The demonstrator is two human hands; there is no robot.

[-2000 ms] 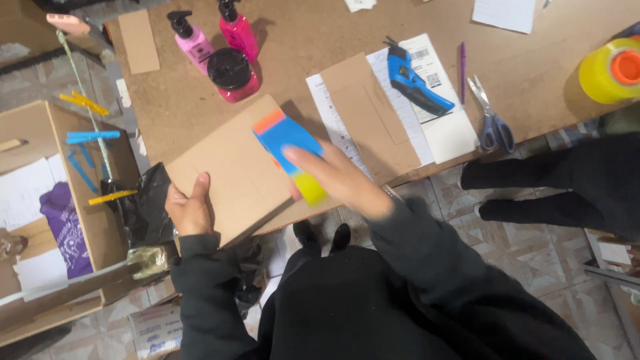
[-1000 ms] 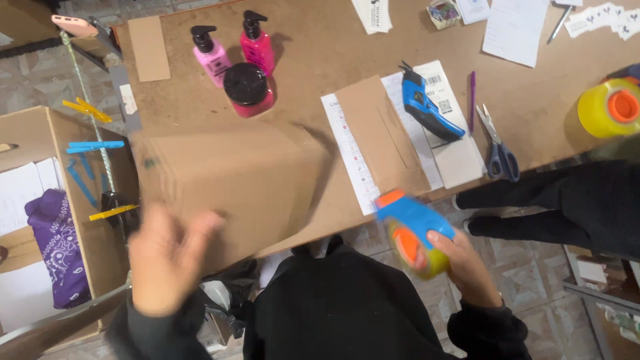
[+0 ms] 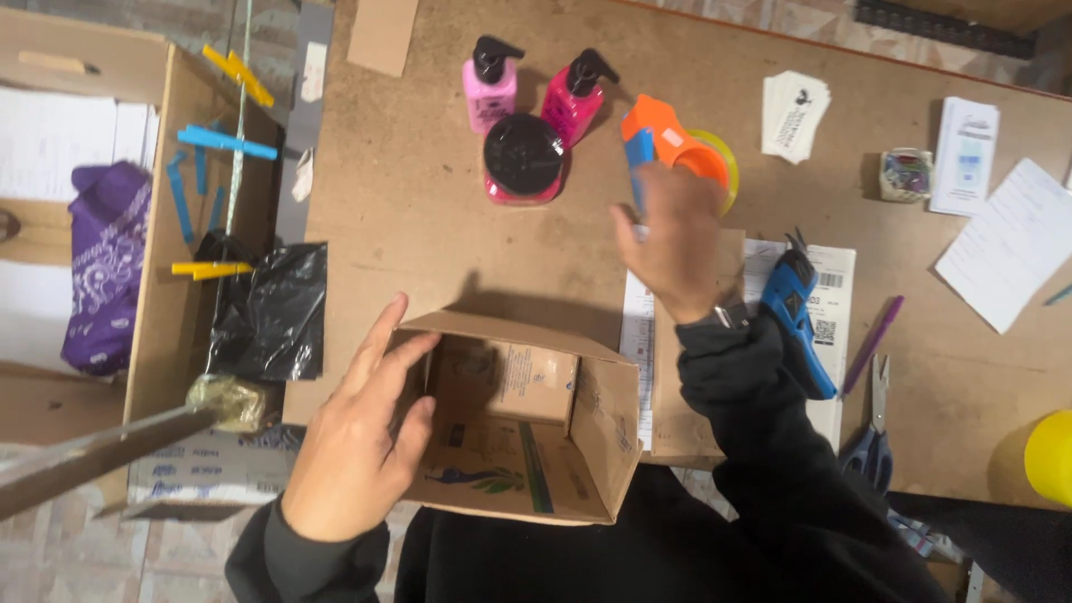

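Note:
An open-topped cardboard box stands at the table's front edge, its printed inside showing. My left hand is against the box's left wall, fingers spread at the rim. My right hand, blurred, is over an orange and blue tape dispenser lying on the table; whether the fingers still grip it cannot be told. Left of the dispenser stand a light pink pump bottle, a bright pink pump bottle and a pink jar with a black lid.
Right of the box lie a flat cardboard piece, a blue cordless cutter, a purple pen and scissors. Papers and cards are farther back. A large carton with a purple bandana stands left.
The box has been turned so its open side faces up. My right hand has carried the tape dispenser from the table's front edge to beside the pump bottles. My left hand has come to the box's left wall.

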